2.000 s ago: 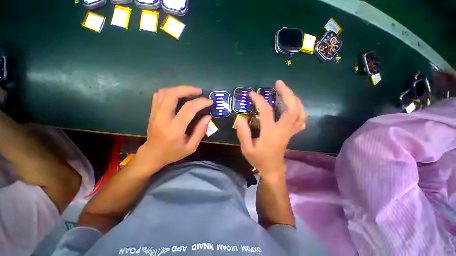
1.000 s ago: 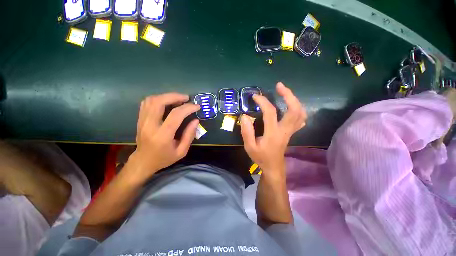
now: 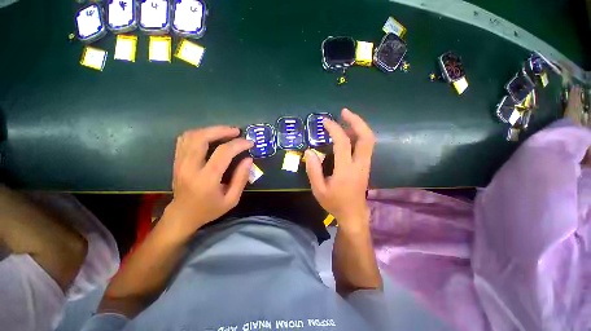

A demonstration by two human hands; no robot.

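Three watch modules lie side by side on the dark green surface, the left one (image 3: 262, 142), the middle one (image 3: 291, 133) and the right one (image 3: 319, 129). All show blue screens with white rows. Silver-white batteries with yellow edges lie below them, the middle one (image 3: 291, 161) in full view. My left hand (image 3: 210, 171) is at the left module's left edge, fingertips touching its rim, fingers apart. My right hand (image 3: 343, 161) has a fingertip on the right module's glass and its thumb by that module's battery, partly hiding it.
Several modules with white test screens (image 3: 154, 14) stand in a row at the upper left. An unlit module (image 3: 339, 52) and dark watch-face modules (image 3: 451, 67) lie at the upper right. A pale rail (image 3: 492, 22) curves beyond. Neighbours' pink sleeve (image 3: 538, 213) and white clothing (image 3: 48, 278) flank me.
The right module's screen went from rows to dark and shows rows again. The three modules and my hands appear further left in view. The pink-clothed person has shifted right since a second ago.
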